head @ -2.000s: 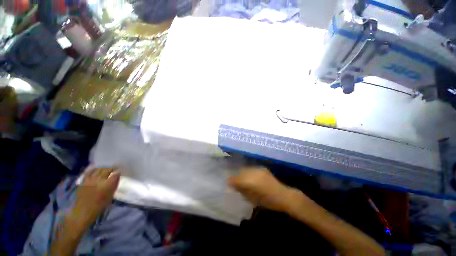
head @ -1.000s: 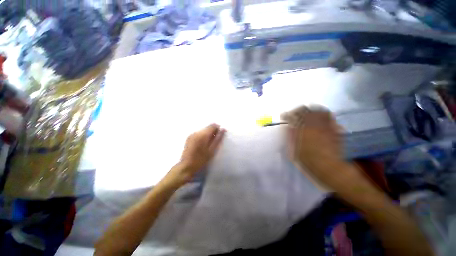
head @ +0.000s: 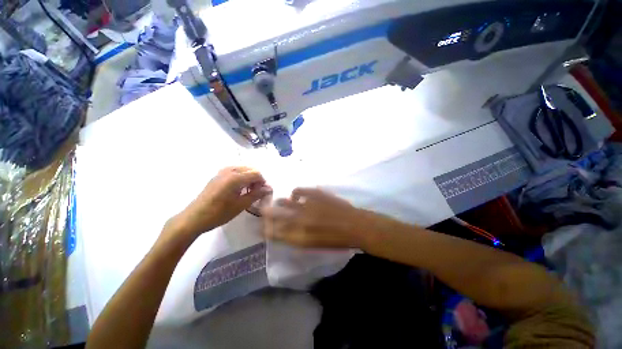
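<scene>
A white cut panel lies on the machine table below the needle area and hangs over the table's front edge. My left hand pinches the panel's edge between thumb and fingers, just in front of the presser foot area. My right hand, slightly blurred, is close beside it with bent fingers on the same cloth. The sewing machine head with "JACK" lettering stands right behind my hands. The needle and presser foot are washed out by glare. A small dark curved line shows beside my left fingertips.
A grey ruler runs along the front edge. Black-handled scissors lie on grey cloth at right. A shiny plastic-wrapped bundle is at far left. Blue-grey garment heaps lie behind left. A white stack covers the table left of the needle.
The view has shifted right and closer to the machine. My hands have come together at the cloth edge near the needle. The panel now reaches rightward under my right forearm.
</scene>
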